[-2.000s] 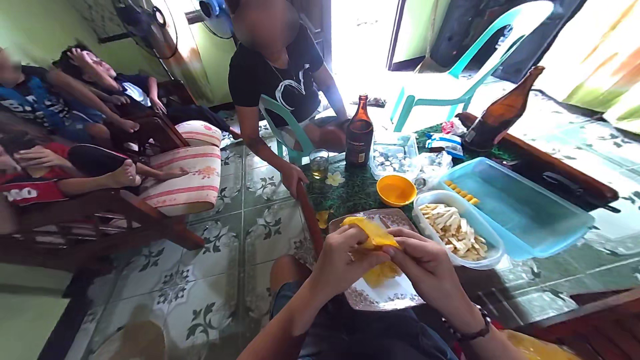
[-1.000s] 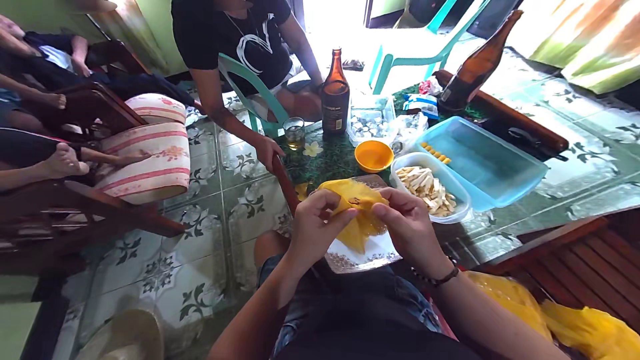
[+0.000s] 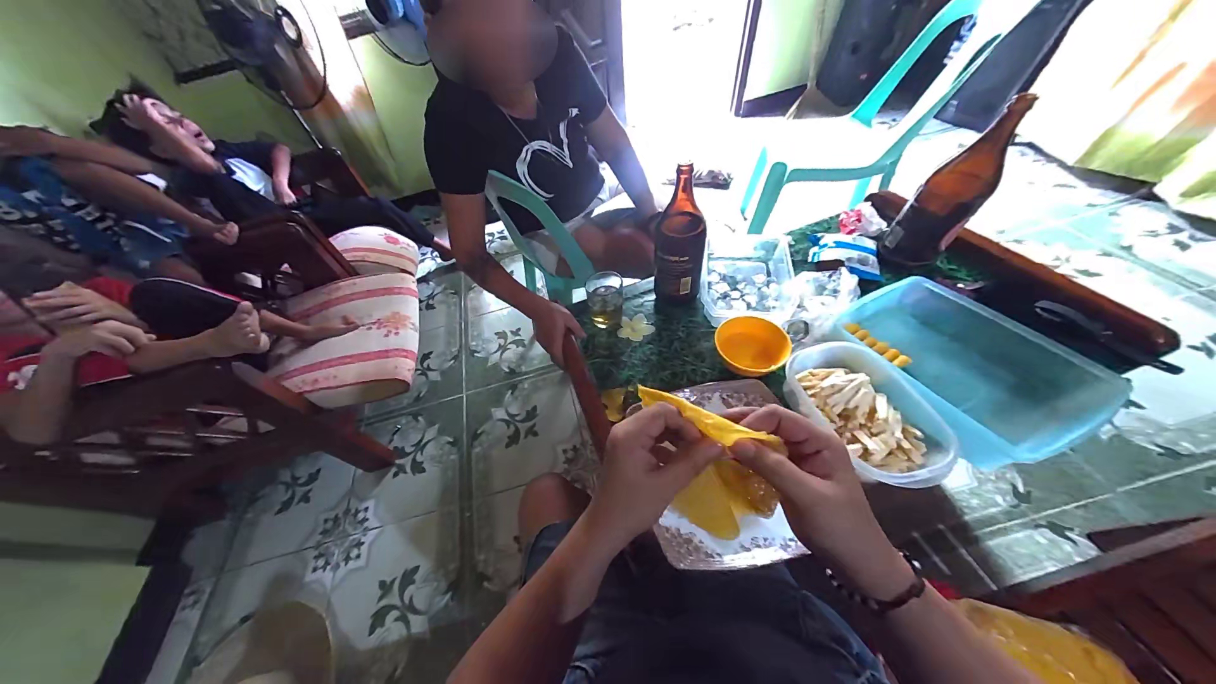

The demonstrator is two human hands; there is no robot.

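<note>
My left hand (image 3: 651, 465) and my right hand (image 3: 807, 465) pinch a thin yellow wrapper sheet (image 3: 689, 410) between fingers and thumbs, folded along its upper edge. Below them lies more yellow sheet on a square patterned plate (image 3: 703, 551), with a brownish patch beside it that I cannot name. Right of the plate, a clear plastic tub (image 3: 936, 465) holds pale cut strips (image 3: 869, 418). An orange bowl (image 3: 752, 345) stands behind the plate. Several small yellow rolls (image 3: 879, 345) lie in a row in a blue plastic tray (image 3: 1007, 380).
A brown glass bottle (image 3: 680, 237), a drinking glass (image 3: 604, 299) and a tub of small wrapped pieces (image 3: 748, 275) stand on the table's far side. Another large bottle (image 3: 959, 190) leans at right. A person (image 3: 518, 142) sits opposite, one hand on the table edge. Others sit at left.
The yellow sheet hung spread out between my hands a second ago; now its top edge is folded into a narrow band. The view has shifted.
</note>
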